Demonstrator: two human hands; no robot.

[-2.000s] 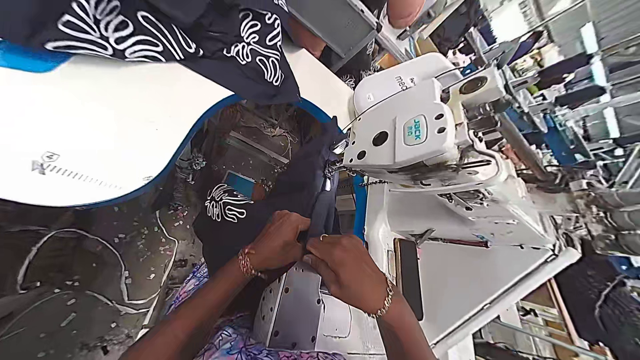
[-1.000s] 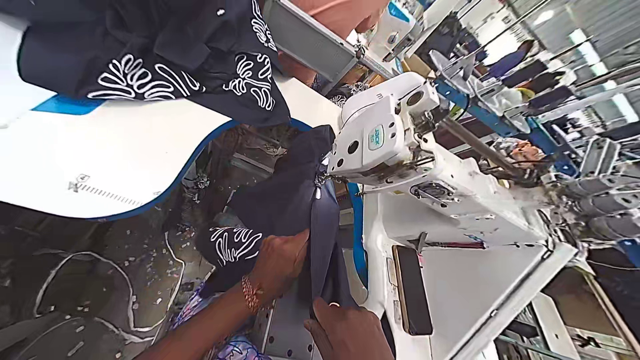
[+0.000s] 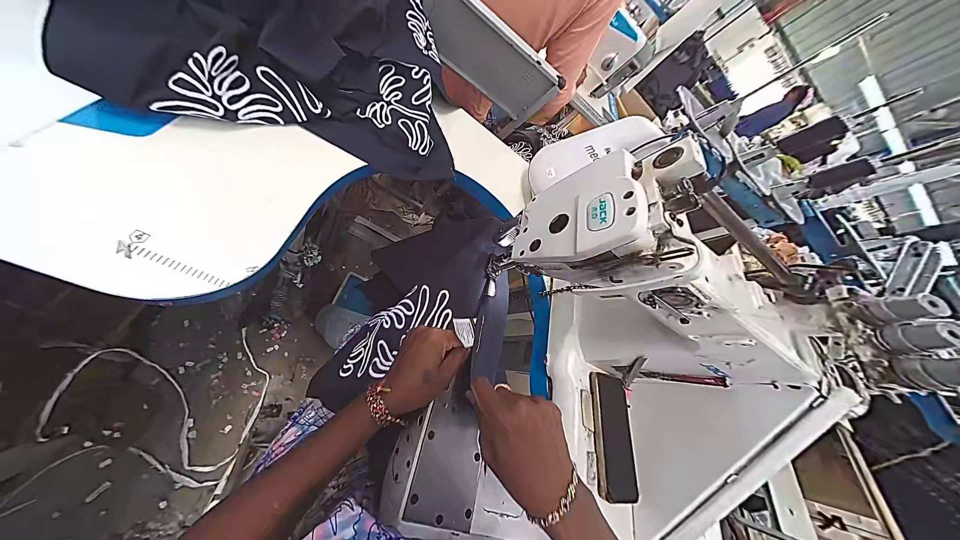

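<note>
A dark navy garment piece [image 3: 442,247] with white looping embroidery runs under the needle area of a white Jack sewing machine [image 3: 592,210]. My left hand [image 3: 427,367] grips its edge beside a small white label [image 3: 464,332]. With bent fingers, my right hand [image 3: 521,442] holds the lower end of a dark folded fabric strip [image 3: 489,337], which leads up to the presser foot [image 3: 498,264]. Both hands are above the machine's grey metal arm cover [image 3: 442,465]. The fingertips of both hands are partly hidden by the hands themselves.
More embroidered navy fabric [image 3: 300,45] lies on the white table [image 3: 187,202] with a blue edge. A smartphone [image 3: 613,439] and a thin red tool [image 3: 679,379] rest on the machine bed. Across the table is a person in an orange top [image 3: 562,30]. Thread cones [image 3: 911,307] stand at right.
The fabric's position at the needle has shifted and a white label now shows beside my left hand. My right hand has moved up along the strip since one second ago.
</note>
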